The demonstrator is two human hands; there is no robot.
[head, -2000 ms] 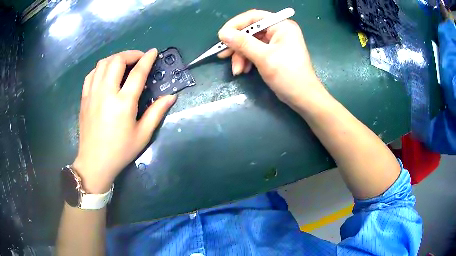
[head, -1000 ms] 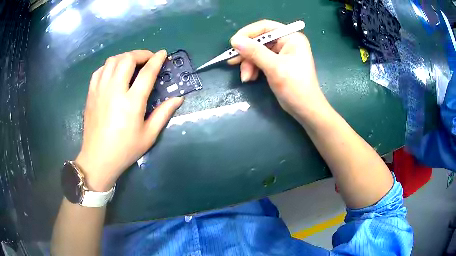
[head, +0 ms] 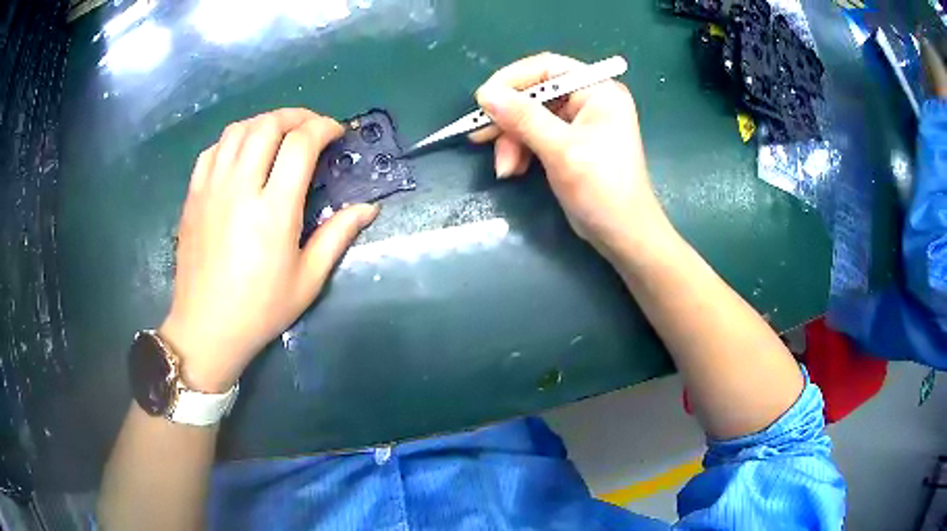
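Note:
A black plastic bracket [head: 363, 166] with round lens rings lies on the dark green mat [head: 467, 301]. My left hand [head: 249, 228] holds it between thumb and fingers at its left side, covering that part. My right hand [head: 571, 145] grips silver-white tweezers [head: 540, 94] with holes along the handle. Their pointed tips are at the bracket's right edge; whether they touch it or hold anything is too small to tell.
A heap of black brackets [head: 763, 62] with a yellow bit [head: 746, 127] lies at the upper right, beside clear wrinkled film [head: 800, 171]. Another person's blue sleeve [head: 919, 259] is at the right edge. A red object [head: 846, 373] is below the mat's edge.
The tweezer tips have moved from the lens ring to the bracket's right edge. The view has shifted slightly. My left hand still holds the bracket.

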